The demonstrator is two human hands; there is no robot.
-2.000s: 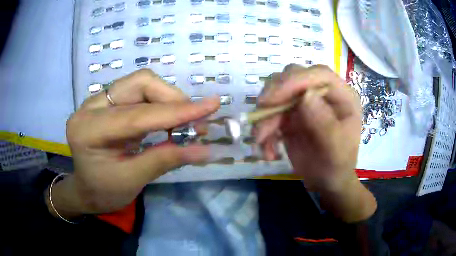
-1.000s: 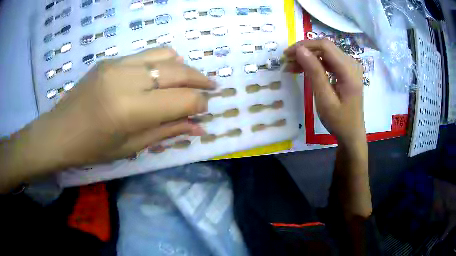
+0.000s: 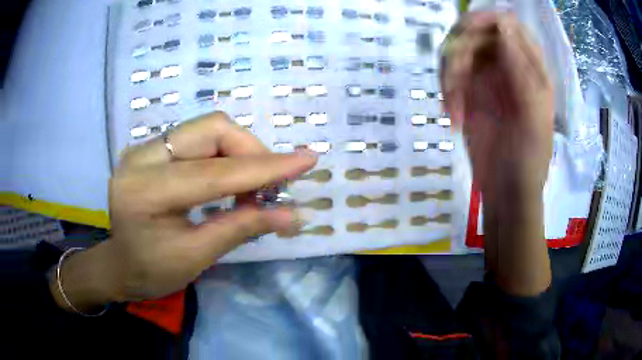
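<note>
The white slotted tray [image 3: 338, 245] lies in front of me. Its upper rows hold silver oval parts; several tan dumbbell-shaped slots at the lower right hold none. My left hand [image 3: 204, 179], with a ring, is over the tray's lower left and pinches a small silver metal part [image 3: 271, 196] between thumb and fingers. My right hand [image 3: 496, 84] is raised over the tray's right edge, blurred, with its fingers bent. I cannot tell whether it holds anything; no stick can be made out.
A red-bordered white sheet [image 3: 561, 239] lies on the right, largely behind my right arm. A crinkled clear plastic bag [image 3: 598, 63] is at the upper right. Another white slotted tray [image 3: 611, 193] stands at the far right. Yellow tape [image 3: 60, 209] edges the bench.
My left hand has left the tray's lower slots and now shows a metal part in its pinch. My right hand has moved up and blurs over the tray's right edge. The camera view has shifted.
</note>
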